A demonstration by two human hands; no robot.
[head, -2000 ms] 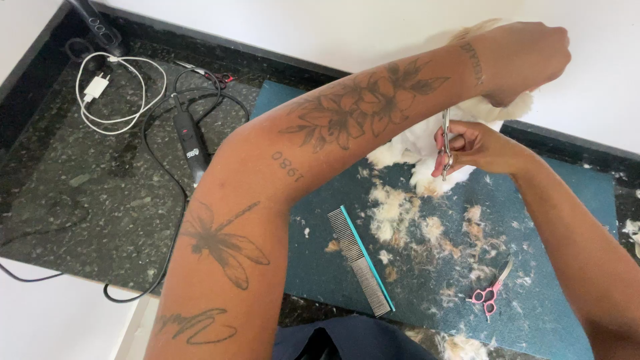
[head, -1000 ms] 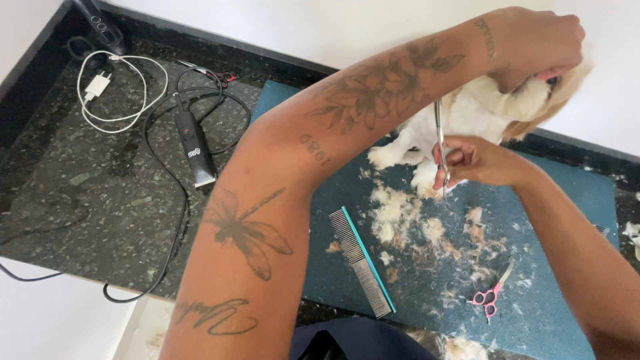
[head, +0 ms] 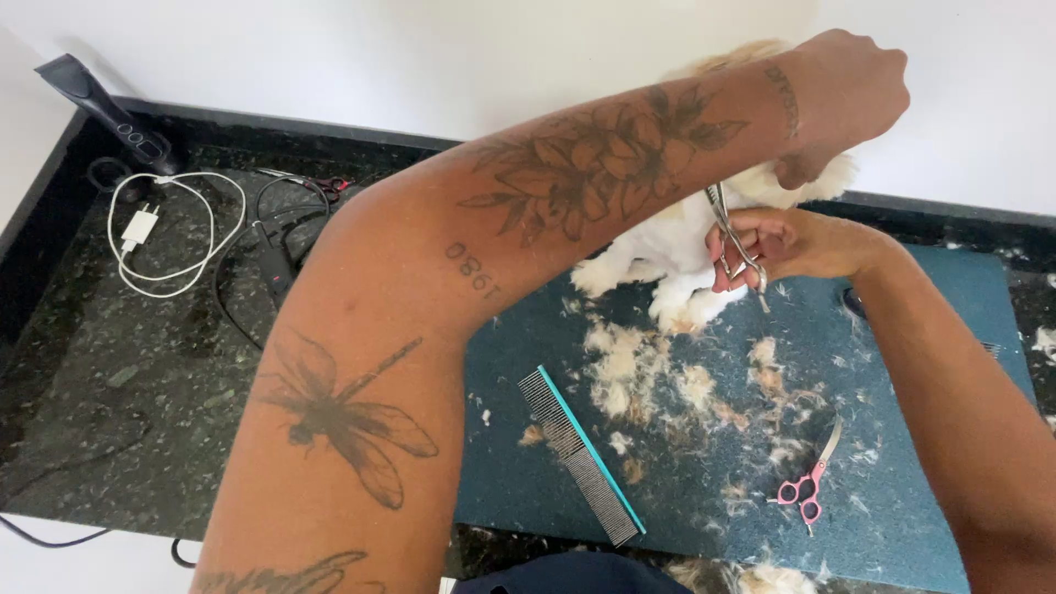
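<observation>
A small dog with white and cream fur (head: pixel 681 239) stands on the blue mat (head: pixel 701 511) against the wall, its head largely hidden by my left forearm. My left hand (head: pixel 850 103) is curled at the dog's head; its fingertips are mostly out of sight. My right hand (head: pixel 767 247), just below, has its fingers in the handles of silver scissors (head: pixel 726 227), whose blades point up beside the dog's chest and pass partly behind the left forearm. Nearer me, a metal comb with a turquoise spine (head: pixel 582 454) and pink-handled curved scissors (head: pixel 813 487) lie on the mat.
Cut fur (head: pixel 631 363) is scattered over the mat. On the dark granite counter (head: pixel 107 396) at left are a white charger (head: pixel 140 227) with its cable, a corded black clipper (head: pixel 276 264) partly behind my arm, red-handled scissors (head: pixel 337 186) and an upright black clipper (head: pixel 107 115).
My left hand has swung up, then back down, and its forearm now covers the dog's head, which showed in part one second ago. The scissors in my right hand have tilted.
</observation>
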